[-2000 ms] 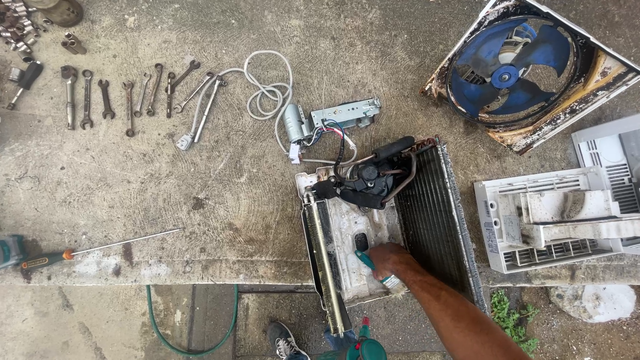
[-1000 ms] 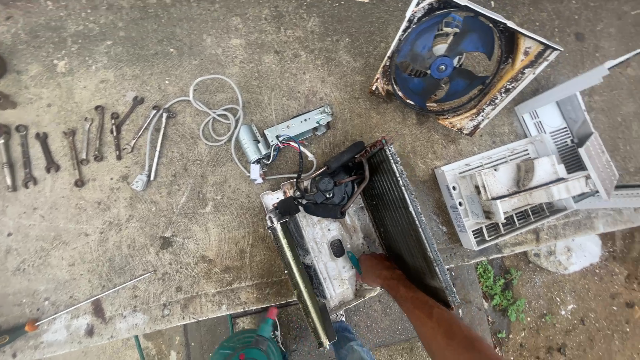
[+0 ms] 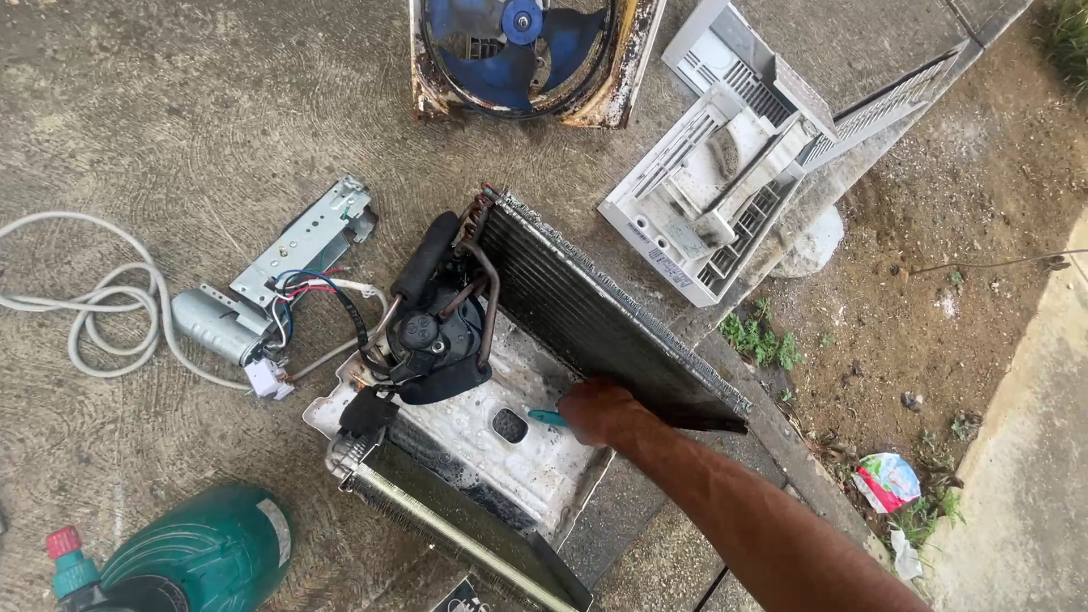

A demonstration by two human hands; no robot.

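Note:
My right hand [image 3: 595,413] is closed around a teal-handled tool [image 3: 546,417], whose working end is hidden. It is low inside an air conditioner's metal base pan [image 3: 476,425], right of the oval hole and against the finned condenser coil [image 3: 595,314]. A black compressor [image 3: 433,336] with copper pipes stands at the pan's upper end. The evaporator coil [image 3: 459,527] runs along the pan's lower left side. My left hand is out of view.
A green pressure sprayer bottle [image 3: 200,548] is at lower left. Left of the pan lie a capacitor [image 3: 221,323], a metal control bracket [image 3: 297,238] and a coiled grey cord [image 3: 157,297]. A rusty fan housing [image 3: 637,59] and white plastic casing [image 3: 663,212] lie beyond. Soil borders the slab.
The view has shifted and turned, so the wrenches are out of frame and the sprayer shows more fully. My right hand stays in the pan, holding the teal-handled tool.

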